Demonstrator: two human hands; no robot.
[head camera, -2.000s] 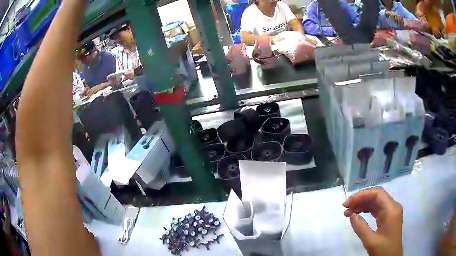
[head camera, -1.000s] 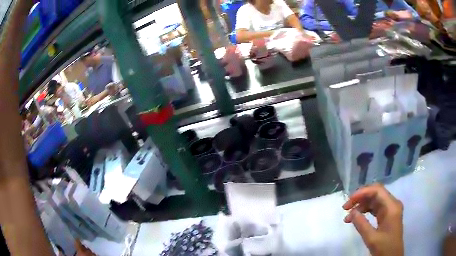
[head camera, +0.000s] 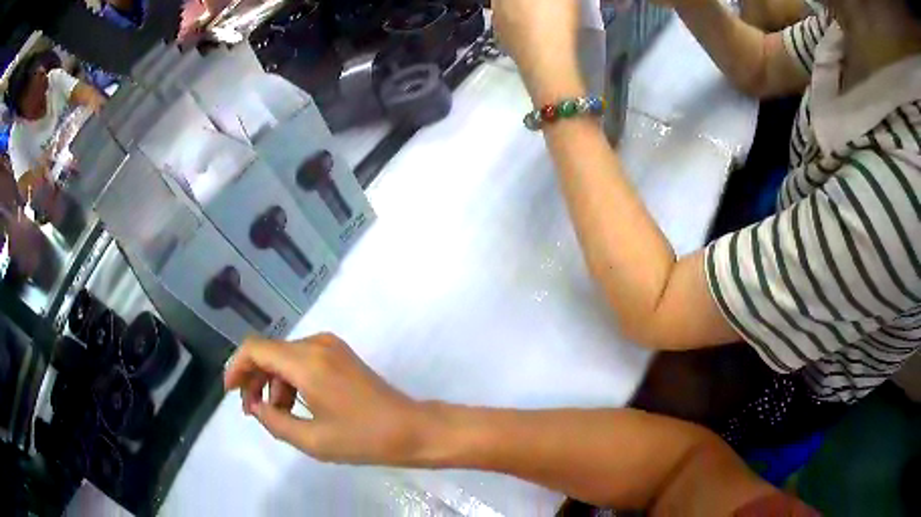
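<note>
My right hand (head camera: 328, 396) is over the white table (head camera: 454, 293) at lower centre, fingers curled with gaps between them and nothing visible in them. Just beyond its fingertips stand pale blue-grey gift cartons (head camera: 265, 237) in rows, upright, with white flaps open at the top and a dark round-headed device printed on the fronts. My hand appears apart from them. My left hand is out of the picture.
A person in a striped sleeve (head camera: 828, 293) sits at the right, a forearm with a bead bracelet (head camera: 566, 111) reaching across the table. Black cup-like parts (head camera: 126, 394) lie at lower left, and others (head camera: 414, 93) at the top. Another person (head camera: 45, 111) sits at upper left.
The view has swung to the right. The carton rows now show at the left, and the neighbouring person has come into view. The left arm, small dark accessories and most of the open single carton have left it.
</note>
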